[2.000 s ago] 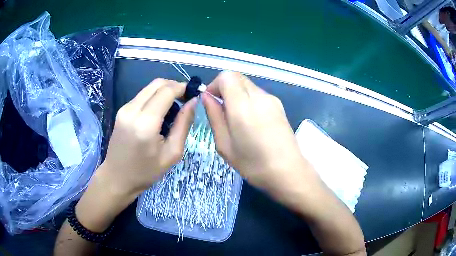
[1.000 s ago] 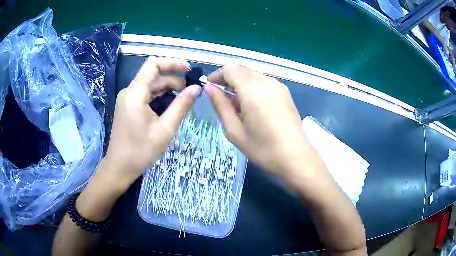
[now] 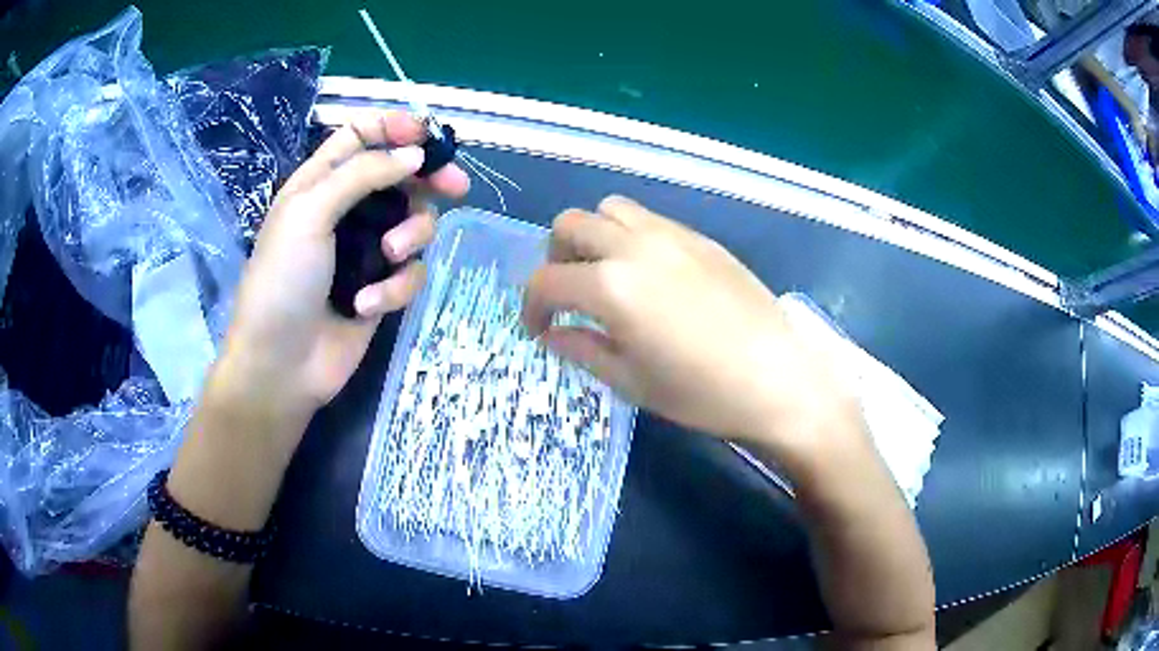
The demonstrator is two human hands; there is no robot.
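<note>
My left hand [image 3: 299, 274] pinches a small black housing [image 3: 439, 150] between thumb and fingertips, and its other fingers curl around more black pieces [image 3: 365, 248] in the palm. A white leaded component [image 3: 388, 54] sticks up from the housing towards the green belt, and thin pale wires fan out from its lower right side. My right hand [image 3: 674, 324] is over the right upper part of a clear tray [image 3: 489, 575] full of jumbled white leaded components [image 3: 496, 432]. Its fingers are curled and blurred, and whether they hold anything cannot be told.
A crumpled clear bag [image 3: 95, 165] with dark contents and a white label [image 3: 172, 324] lies at left. A second tray with white strips [image 3: 877, 401] is at right, partly behind my right forearm. A pale metal rail [image 3: 763, 191] edges the green belt [image 3: 636, 64].
My hands have parted. My left hand has moved up and left with the housing, now turned with the white component pointing up. My right hand has let go and moved down over the tray.
</note>
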